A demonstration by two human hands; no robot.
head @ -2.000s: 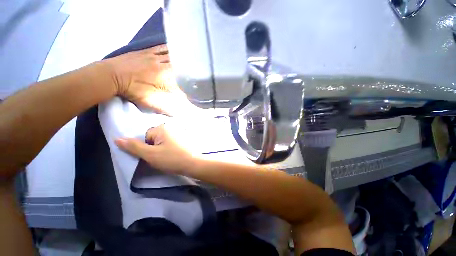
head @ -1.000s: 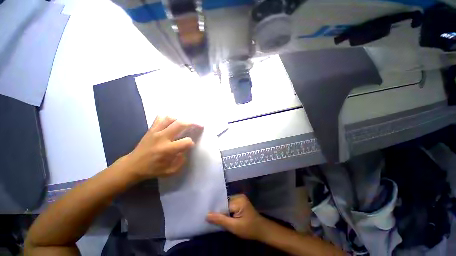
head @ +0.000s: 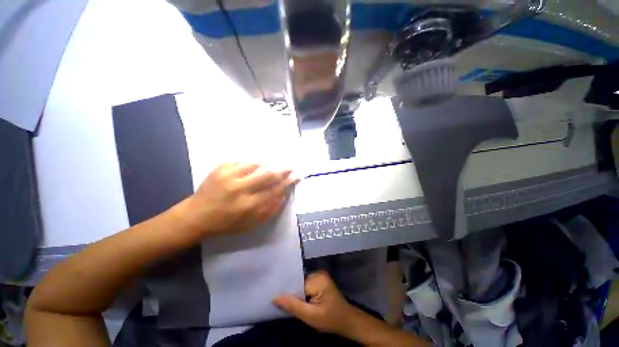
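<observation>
A light grey panel (head: 254, 274) lies over a dark grey panel (head: 153, 159) left of the needle area and hangs over the table's front edge. My left hand (head: 244, 200) lies on the light panel, fingertips close to its right edge, below the lamp glare. My right hand (head: 315, 298) pinches the light panel's lower right edge between thumb and fingers. The machine head (head: 251, 41) stands above; glare hides the needle and presser foot.
A small dark shaped piece (head: 451, 146) lies right of the needle over the edge ruler (head: 360, 223). Cut panels (head: 17, 196) lie at far left. Crumpled sewn pieces (head: 482, 288) are heaped below the table at right.
The view has shifted closer to the machine head. Since the oldest frame, both hands have moved down off the bunched fabric, and the panels now lie flat. My left hand has since slid towards the right edge.
</observation>
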